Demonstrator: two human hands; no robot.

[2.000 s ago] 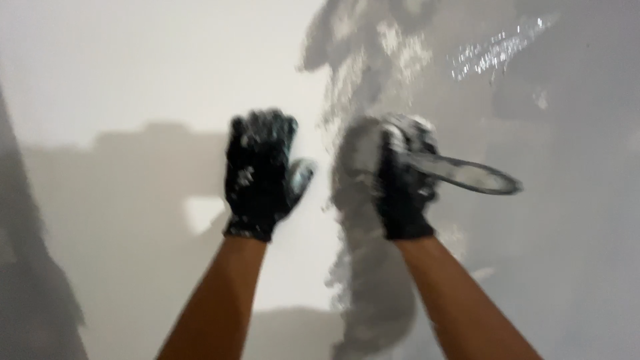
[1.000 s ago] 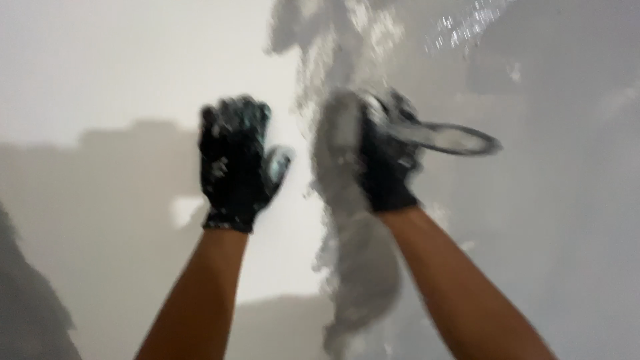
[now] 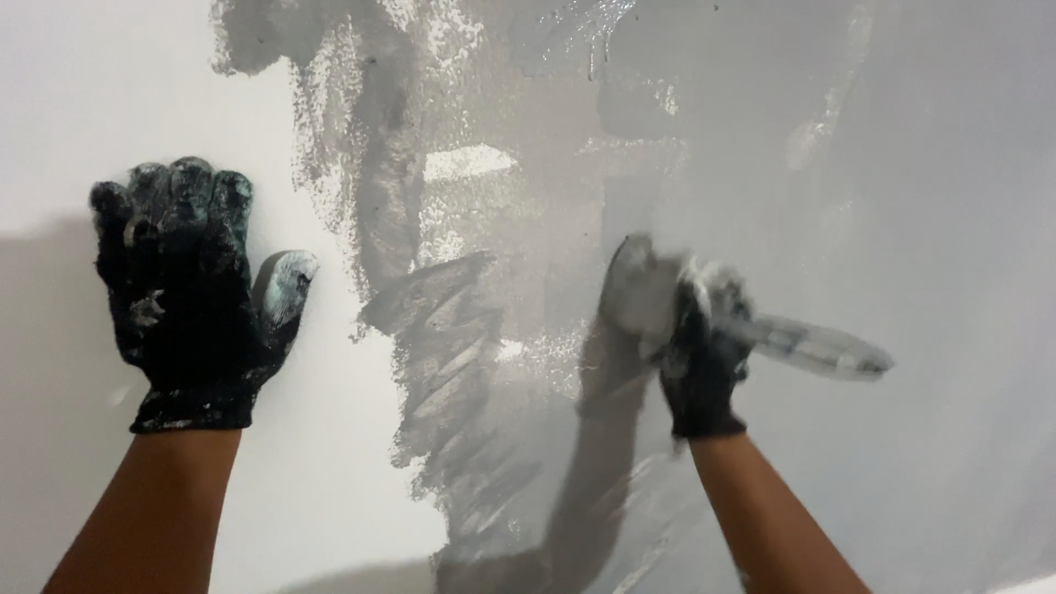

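Observation:
My left hand [image 3: 190, 297], in a black glove smeared with paint, lies with fingers a little spread against the white part of the wall [image 3: 330, 487] and holds nothing. In my right hand [image 3: 714, 346], also gloved in black and blurred by motion, is a paintbrush [image 3: 817, 346]; its handle points right and its head is on the left side of the fist, near the grey painted area [image 3: 924, 206]. Whether the bristles touch the wall cannot be told. Ragged brush marks [image 3: 445, 363] run down the border between grey and white.
Wet, glossy paint [image 3: 577, 25] shows at the top, with drips below it. Thin, streaky patches with white showing through [image 3: 470, 165] lie between the hands. Shadows of the arms fall on the wall.
My right hand has moved right with the brush, away from the ragged border and farther from my left hand. Slanting grey strokes now show at that border. My left hand remains spread on the white part.

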